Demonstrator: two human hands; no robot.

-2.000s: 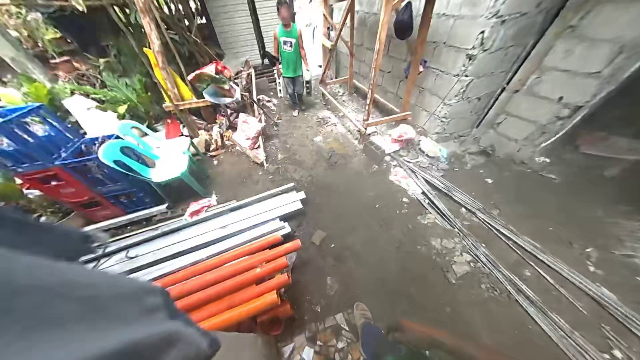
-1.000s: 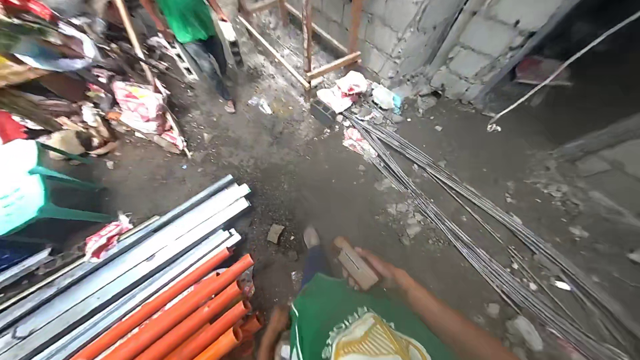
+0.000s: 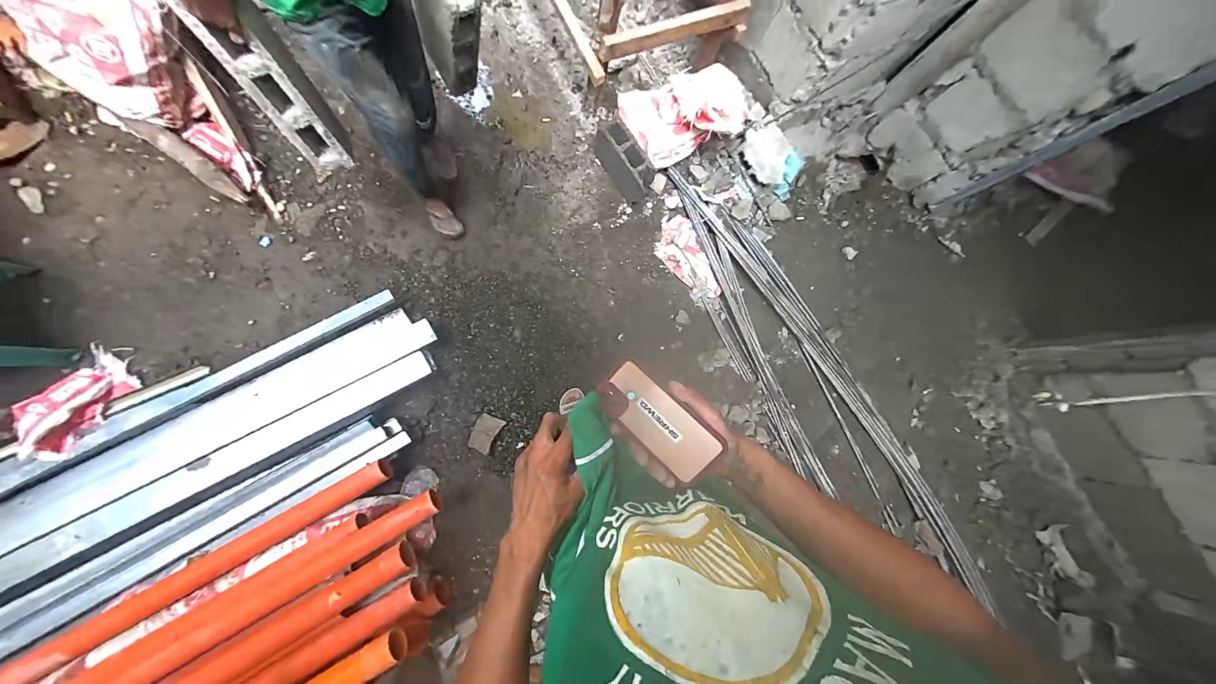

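Note:
A pinkish-gold, flat, rounded rectangular device like a phone or power bank [image 3: 668, 421], bearing writing, lies in my right hand [image 3: 708, 439], whose fingers wrap beneath it. My left hand [image 3: 548, 475] pinches the edge of a green printed jersey [image 3: 594, 532] just left of the device. The cloth spreads below both hands and reaches up to the device's left end. Part of the right hand is hidden behind the device.
Metal channels [image 3: 218, 408] and orange pipes [image 3: 275, 594] lie at left, steel rods [image 3: 807, 332] at right. Ahead, a person [image 3: 380, 85] stands holding hollow concrete blocks [image 3: 275, 85]. Another hollow block [image 3: 624, 160] sits beside crumpled sacks [image 3: 684, 114], near a block wall [image 3: 1007, 66].
Both my hands, not visible two seconds ago, are now in view. Since one second ago, my left hand has come up to the jersey. The person ahead has come nearer.

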